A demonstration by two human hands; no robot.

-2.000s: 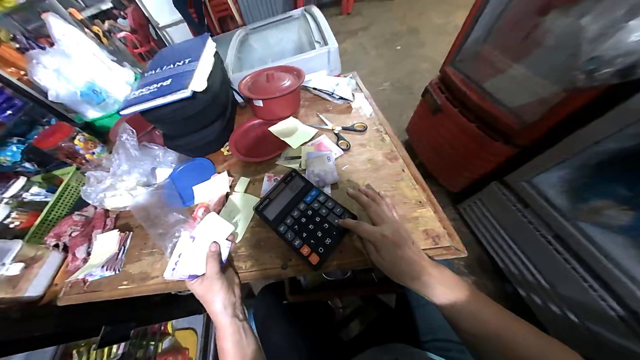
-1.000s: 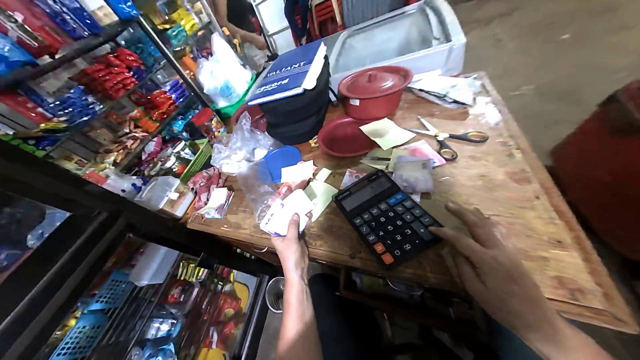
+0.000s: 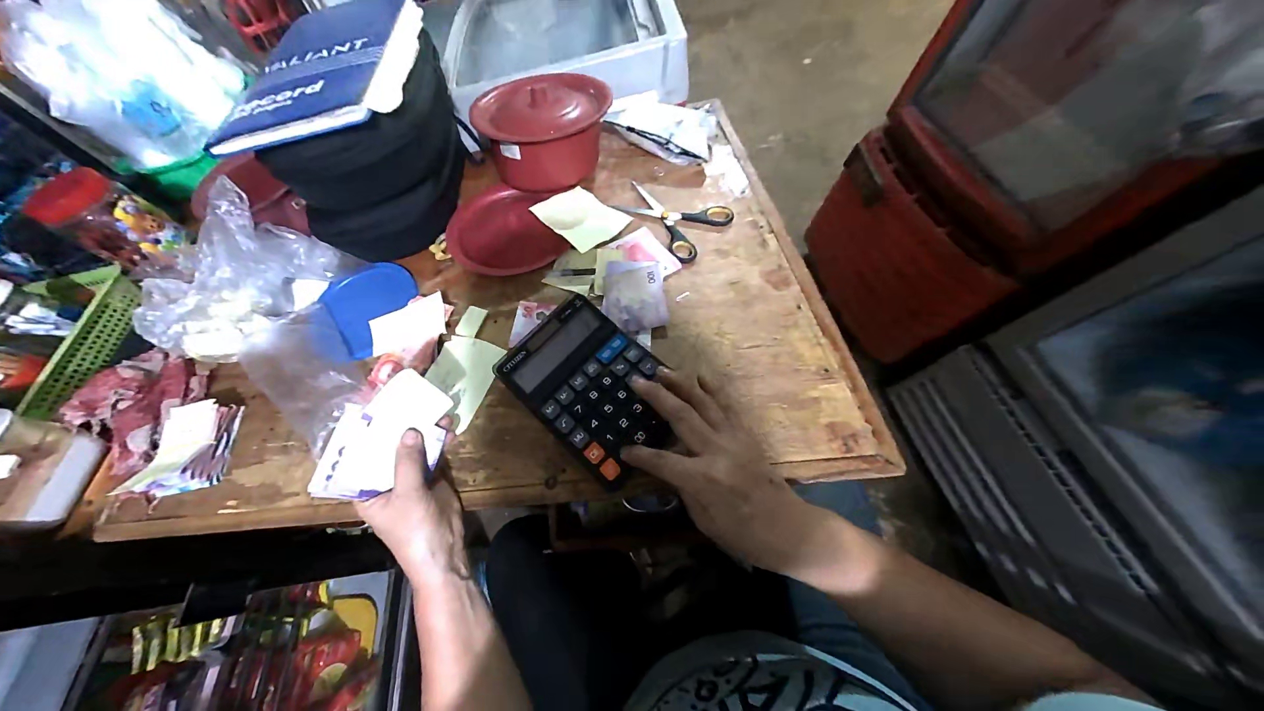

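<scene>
My left hand (image 3: 420,513) grips a stack of white and purple papers (image 3: 380,434) at the table's front edge, thumb on top. My right hand (image 3: 726,474) lies over the right side of a black Citizen calculator (image 3: 583,385), its fingers spread on or just above the keys. Yellow paper slips (image 3: 464,375) lie between the left hand and the calculator. Behind the calculator are banknotes (image 3: 635,294) and another yellow slip (image 3: 583,219), which rests partly on a red plastic lid or dish (image 3: 499,232). Scissors (image 3: 671,217) lie half spread beside them.
A lidded red pot (image 3: 543,128) and a blue record book (image 3: 316,74) on a black bag (image 3: 385,168) stand at the back. Left are a blue plastic lid (image 3: 370,301), clear plastic bags (image 3: 237,267), a paper bundle (image 3: 193,444) and a green basket (image 3: 84,341). A red cabinet (image 3: 908,237) stands right of the table.
The view swung to the left side and back. My right hand has moved onto the calculator's keys from its right edge. My left hand keeps hold of the papers.
</scene>
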